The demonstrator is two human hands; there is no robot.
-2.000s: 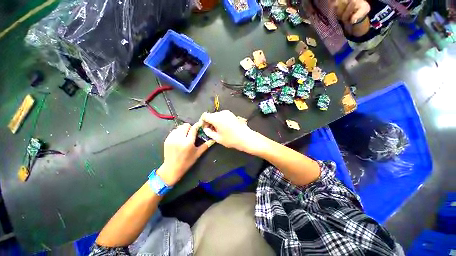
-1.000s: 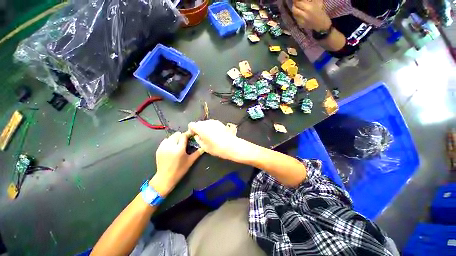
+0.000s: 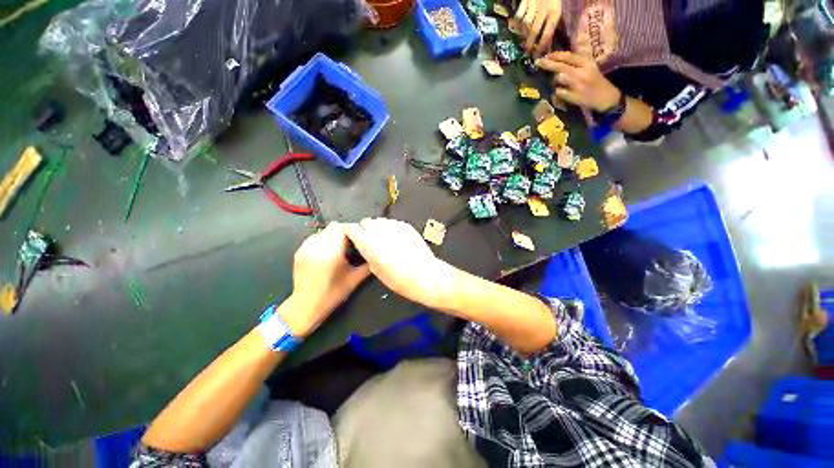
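My left hand (image 3: 322, 273) and my right hand (image 3: 399, 260) are pressed together over the front edge area of the dark green bench. Between them they hold a small dark part (image 3: 355, 256), mostly hidden by the fingers; it looks like a circuit board assembly. A yellow plate (image 3: 393, 189) lies just beyond the fingers, and a paler plate (image 3: 434, 231) lies right of my right hand. Red-handled pliers (image 3: 274, 183) lie open beyond my left hand. A heap of green circuit boards (image 3: 502, 161) with yellow plates lies to the right.
A blue bin (image 3: 371, 142) of black parts stands beyond the pliers. A bulk bag (image 3: 197, 69) is at back left. A small blue bin (image 3: 465, 42) and an orange-brown tub (image 3: 390, 11) are at the back. A coworker's hands (image 3: 578, 80) are at back right. A blue tote (image 3: 729, 302) stands right.
My hands stay together, with the fingers now closed further over the small part. The coworker's hands have come down to the boards at the back. The camera view has shifted slightly.
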